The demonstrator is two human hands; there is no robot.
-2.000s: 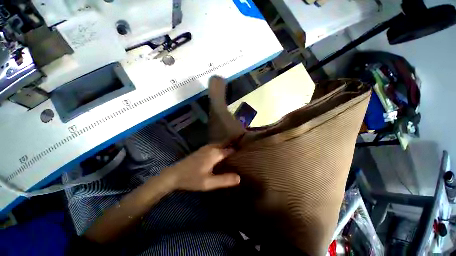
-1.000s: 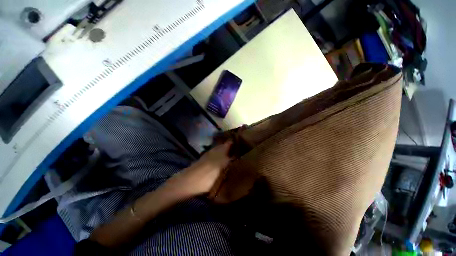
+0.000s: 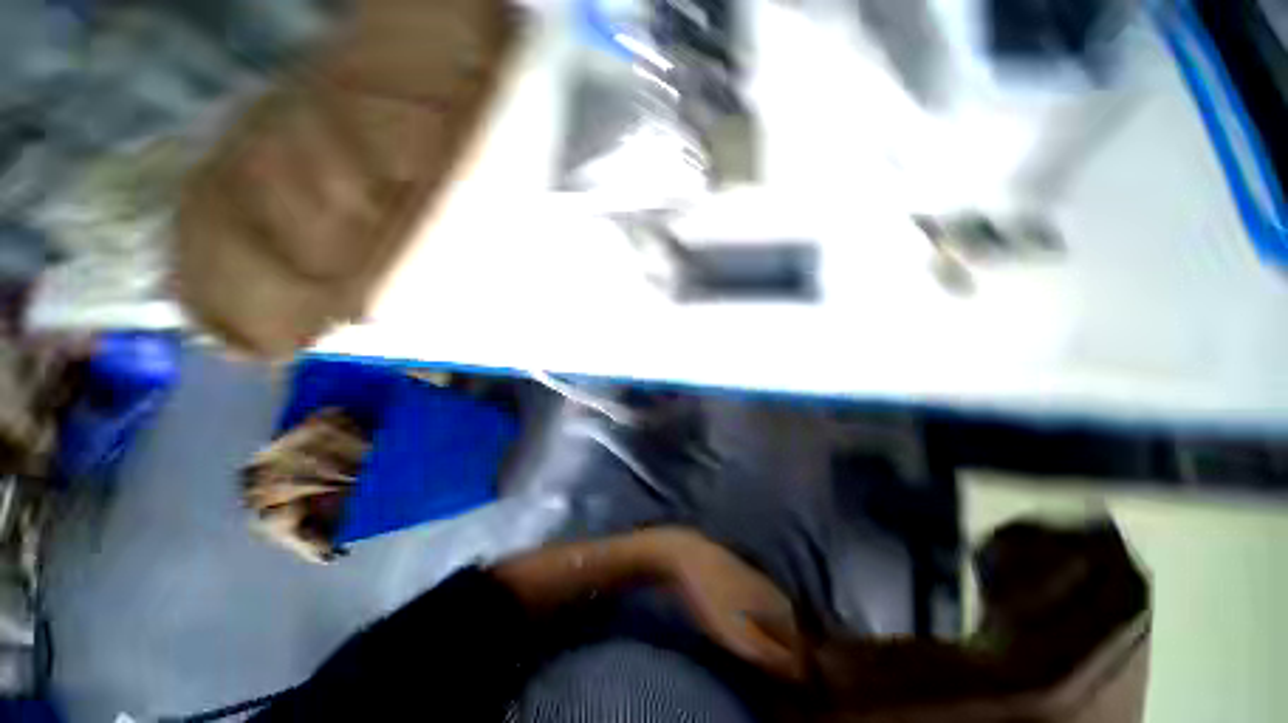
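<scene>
The frame is strongly blurred. My left hand [image 3: 728, 600] is low in the middle, over my lap, its fingers closed on the left end of the brown ribbed garment panel [image 3: 1059, 593]. The panel runs from the hand to the lower right, bunched and dark, with a lighter brown part at the bottom edge of the picture. My right hand is not in view.
The white, blue-edged machine table [image 3: 876, 346] crosses the top, with blurred machine parts. A brown stack of cut panels [image 3: 339, 170] overhangs its left side. A blue bin [image 3: 431, 452] with crumpled brown pieces is below. A cream side table [image 3: 1222, 593] is at the right.
The view has swung left, bringing the stack and blue bin into sight. The panel now shows at the lower right, and the phone is out of view. My left hand still holds the panel.
</scene>
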